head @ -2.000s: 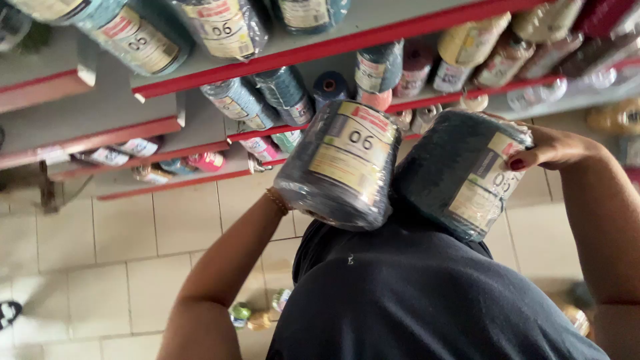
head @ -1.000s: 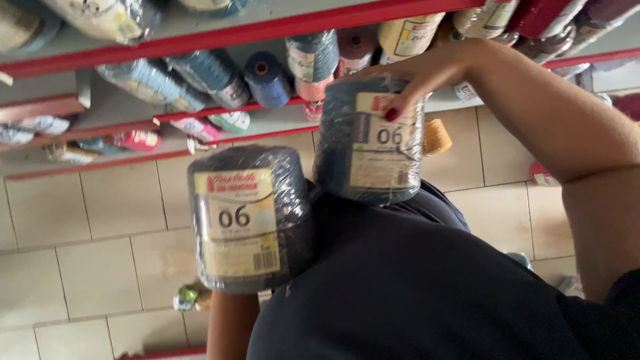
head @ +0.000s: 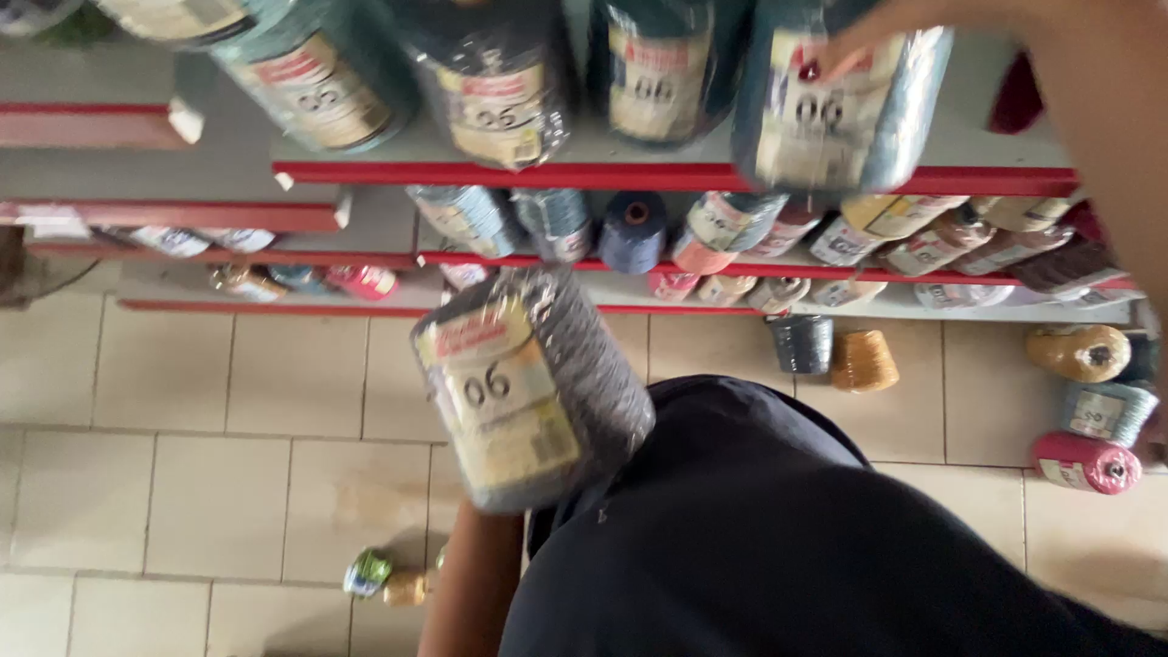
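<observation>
Low in the view a grey yarn cone [head: 602, 383] in clear wrap, with a pale label bearing writing, is held against the dark shirt; my left forearm reaches up beneath it, and the cone hides that hand. At the upper right my right hand [head: 844, 55] grips a blue-teal yarn cone [head: 912, 119], a red-nailed digit across its label. That cone is at the front edge of the upper shelf, overlapping the red rim; whether it rests there I cannot tell. Beside it on the shelf stand a dark teal cone [head: 659, 82] and a dark grey-blue cone [head: 497, 100].
The red-edged upper shelf [head: 639, 178] spans the top. Lower shelves [head: 912, 274] hold more wrapped cones, including a blue cone [head: 634, 233]. On the tiled floor stand a dark cone [head: 803, 345], an orange cone [head: 864, 360] and a pink cone [head: 1086, 463].
My right hand has moved the blue-teal cone from beside the grey one, near my body, up to the upper shelf's edge. The grey cone stays low and is more tilted.
</observation>
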